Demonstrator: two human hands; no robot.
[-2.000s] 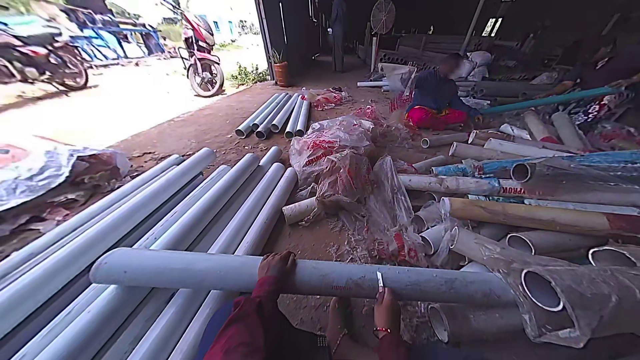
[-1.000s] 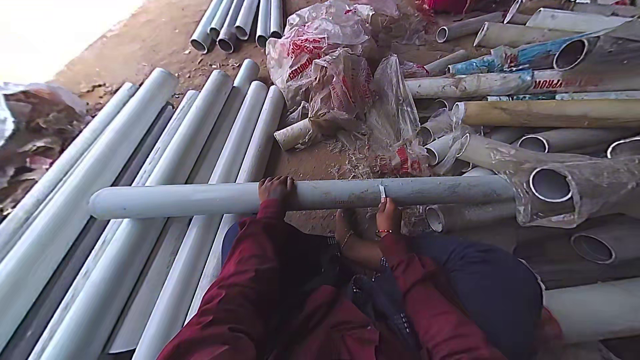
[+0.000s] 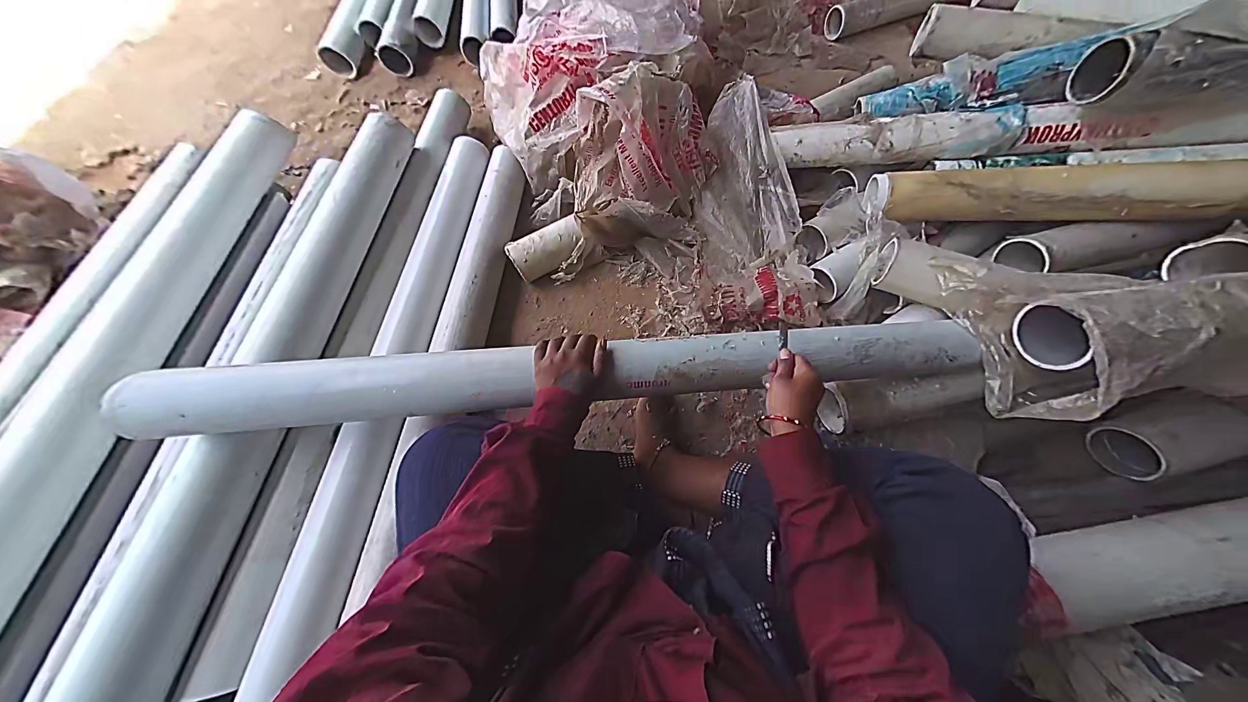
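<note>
A long grey plastic pipe (image 3: pixel 439 382) lies crosswise in front of me, over the row of pipes at the left and up to the wrapped pipes at the right. My left hand (image 3: pixel 569 363) grips the pipe near its middle, fingers over the top. My right hand (image 3: pixel 794 386) is closed on a thin blade-like tool (image 3: pixel 783 336), which is held upright against the pipe's near side and surface. Dirt marks and scuffs show on the pipe around the tool. A bracelet is on my right wrist.
Several grey pipes (image 3: pixel 322 283) lie side by side at the left. Crumpled plastic wrapping (image 3: pixel 643 127) and a short pipe piece (image 3: pixel 546 248) lie beyond the held pipe. At the right are stacked pipes (image 3: pixel 1053 191), some inside clear plastic (image 3: pixel 1170 331). More pipe ends (image 3: pixel 395 49) show at the top left.
The view has tilted strongly down since the oldest frame. Both hands remain at the pipe, the left gripping it and the right holding the tool against it.
</note>
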